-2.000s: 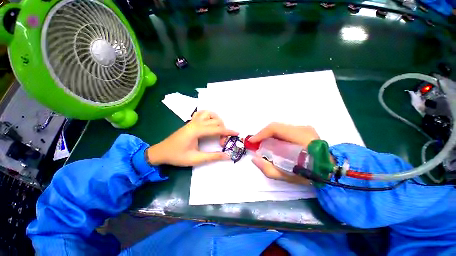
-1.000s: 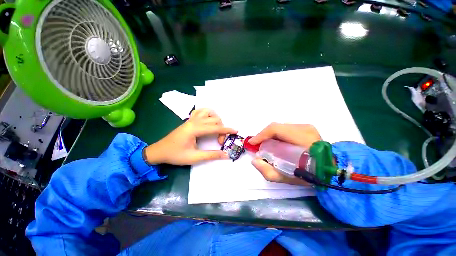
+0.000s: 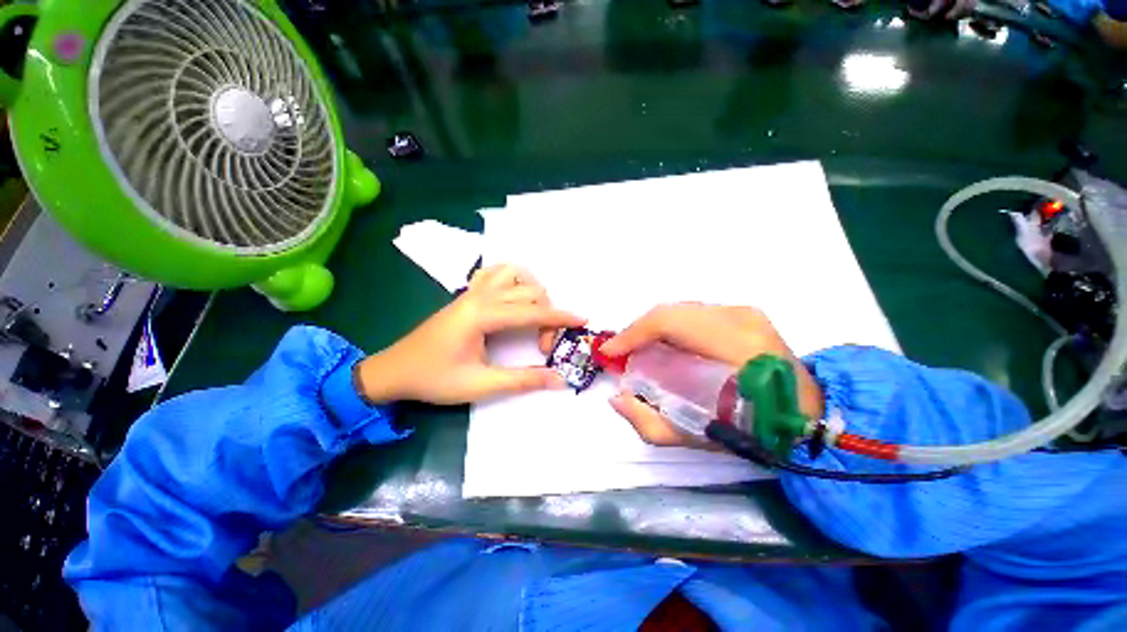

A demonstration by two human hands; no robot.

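Observation:
My left hand (image 3: 476, 340) holds a small dark electronic unit (image 3: 572, 358) between thumb and fingers, above the white paper sheets (image 3: 692, 235). Its silvery, patterned inside faces up. My right hand (image 3: 704, 346) grips the dispensing syringe (image 3: 682, 380) like a pen. The syringe has a clear barrel with pinkish-red contents, a green cap (image 3: 771, 405) at the rear and a red hub (image 3: 608, 352) at the front. The red hub is at the right edge of the unit. The fine point is too small to make out, so contact cannot be told.
A green desk fan (image 3: 185, 136) stands at left. A torn paper scrap (image 3: 435, 252) lies left of the sheets. A dark unit (image 3: 404, 146) lies on the green surface (image 3: 593, 117). A pale hose (image 3: 1026, 444) loops to the grey box (image 3: 1104, 235). A person's hand shows at the top right.
My right hand and the syringe have shifted slightly left, the hub now closer over the unit. The loose dark unit behind the paper has moved left. My left hand is nearly unchanged.

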